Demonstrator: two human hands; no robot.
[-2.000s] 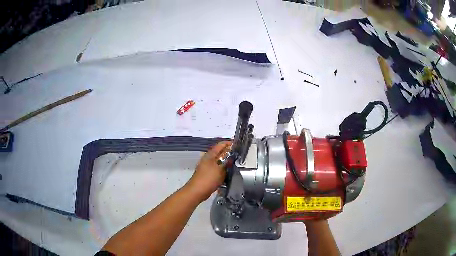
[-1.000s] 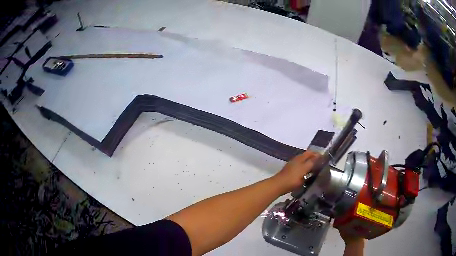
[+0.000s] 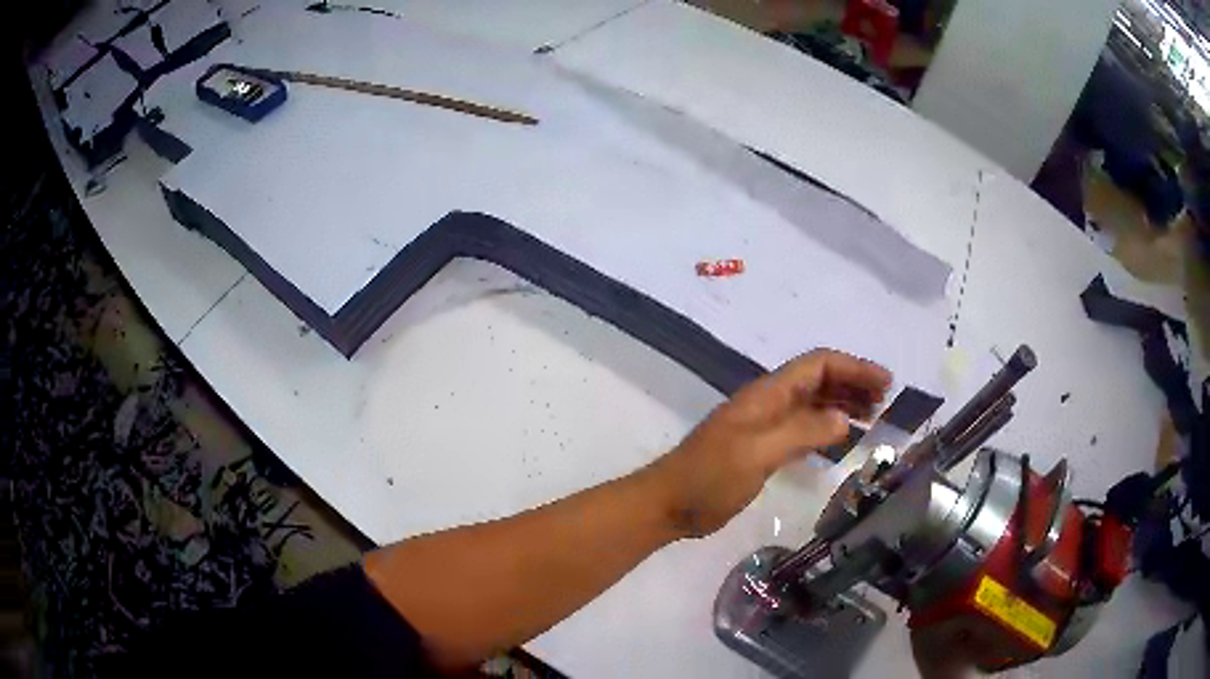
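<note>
The red and silver cloth cutting machine [image 3: 982,557] stands upright at the lower right, its grey base plate [image 3: 796,617] on the bare table. My left hand [image 3: 796,431] is just left of the machine head, over the near end of the lay's edge, fingers apart and slightly curled, holding nothing that I can see. My right hand is not in view. The fabric lay shows as a dark layered edge [image 3: 584,285] with a step-shaped bend, under the white paper marker [image 3: 531,186]. A small dark strip [image 3: 913,409] lies by the machine handle [image 3: 1005,378].
A small red-and-white item [image 3: 721,268] lies on the marker. A blue-edged box [image 3: 242,90] and a long wooden stick [image 3: 411,98] lie at the far left. Dark offcuts [image 3: 1152,348] lie at the right. A white pillar-like block [image 3: 1022,80] stands beyond the table. Scraps litter the floor at left.
My left hand has let go of the machine's head and opened beside it. My right hand, earlier under the red body, no longer shows. The view has swung left, and the machine sits further right.
</note>
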